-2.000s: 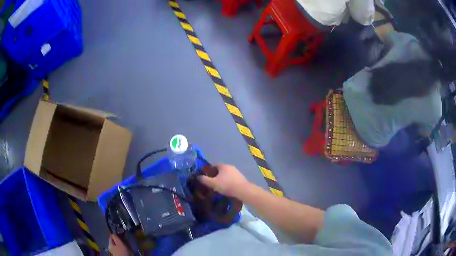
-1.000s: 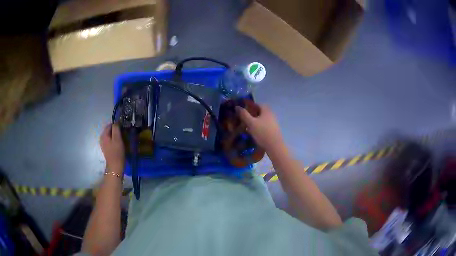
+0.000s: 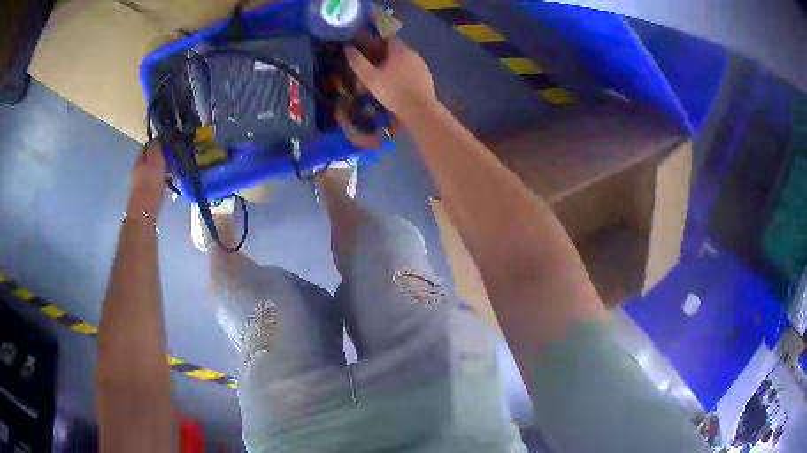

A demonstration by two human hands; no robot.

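Observation:
A blue plastic tray (image 3: 265,168) is held out in front of me, above my feet. In it lie a grey equipment box (image 3: 257,97) with a red-white label, a yellow part (image 3: 208,149), black cable (image 3: 199,190) looping over the near edge, and brown-orange coils (image 3: 358,115) at the right end. A bottle with a white-green cap (image 3: 338,9) stands at the far right corner. My left hand (image 3: 150,168) grips the tray's left end; its fingers are partly hidden. My right hand (image 3: 394,80) is at the right end, fingers at the coils and rim; its exact hold is unclear.
An open cardboard carton (image 3: 619,221) is on the floor to the right. Blue bins (image 3: 726,327) are beyond and beside it. Another brown carton (image 3: 97,62) is at the upper left, behind the tray. Yellow-black floor tape (image 3: 66,320) runs at the lower left and top right.
The view has turned and tips further down, showing my legs and shoes. The tray now sits higher in the picture, further from my body. Both hands remain at its ends.

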